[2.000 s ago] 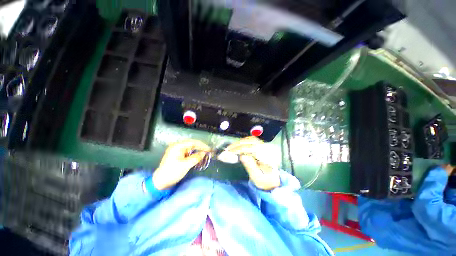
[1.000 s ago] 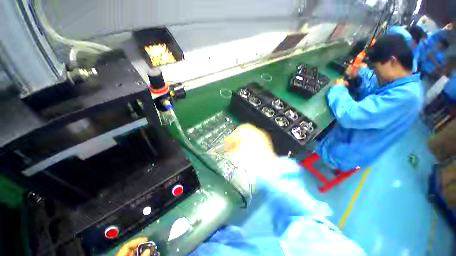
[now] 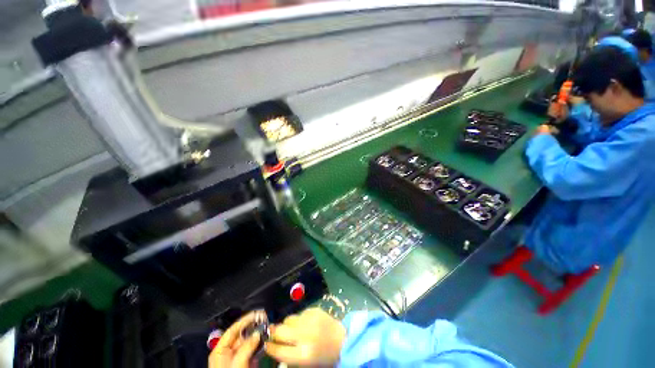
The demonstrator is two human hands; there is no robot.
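My left hand (image 3: pixel 235 345) is low in the picture, in front of the press, and holds a dark watch case (image 3: pixel 256 329) with a shiny rim between its fingertips. My right hand (image 3: pixel 305 338) is beside it, its fingertips touching or very near the case. Whether it grips a small part is hidden. The pneumatic press (image 3: pixel 187 237) stands just behind my hands, its silver cylinder (image 3: pixel 115 100) on top. One red button (image 3: pixel 297 291) shows above my right hand; another (image 3: pixel 215 338) is partly covered by my left hand.
The clear blister tray (image 3: pixel 366 233) lies right of the press, an air hose (image 3: pixel 319 237) beside it. A filled black tray stack (image 3: pixel 438 190) is farther right. A black tray (image 3: pixel 47 334) is at lower left. A parts bin (image 3: pixel 276 126) stands behind the press. A person in blue (image 3: pixel 596 172) sits at right.
My right hand has come back from the clear tray to my left hand at the case. The view has shifted, so both hands and more of the press's cylinder show.
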